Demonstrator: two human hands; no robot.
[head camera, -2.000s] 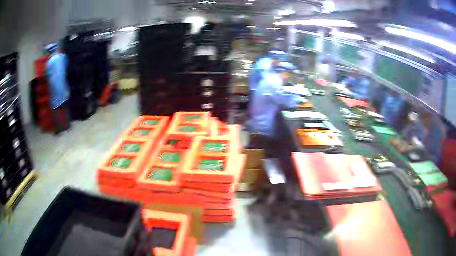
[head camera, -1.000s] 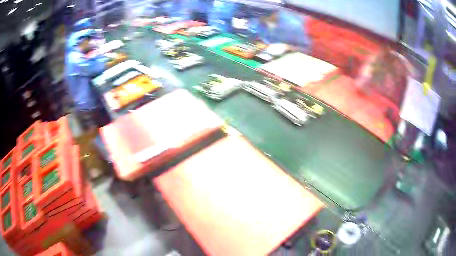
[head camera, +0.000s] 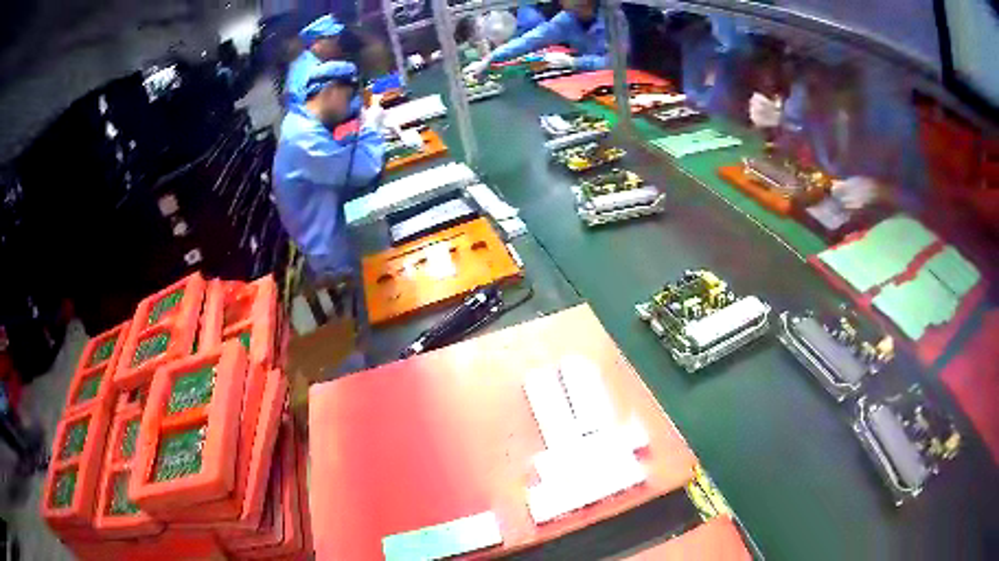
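Neither of my hands is in the picture. Nearest in front of me is an orange-red mat (head camera: 427, 438) with a raised dark side. White label sheets (head camera: 575, 438) lie on its right part, and a pale green strip (head camera: 444, 538) lies at its near edge. Part of a second orange-red mat (head camera: 685, 545) shows at the bottom edge. Several circuit boards with silver heatsinks sit on the green conveyor belt, one of them (head camera: 707, 318) just right of the mat.
Stacked orange-red foam trays (head camera: 192, 433) holding green boards stand at the left. Beyond the mat lie a black tool (head camera: 455, 320) and an orange plate (head camera: 438, 268). Gowned persons are at the bench's far left and across the belt (head camera: 592, 258). Metal posts rise beside the belt.
The view has swung from the stacks and aisle to the bench and conveyor, then shifted back left and farther along the line. The white and green sheets now show clearly; the round white container has left view.
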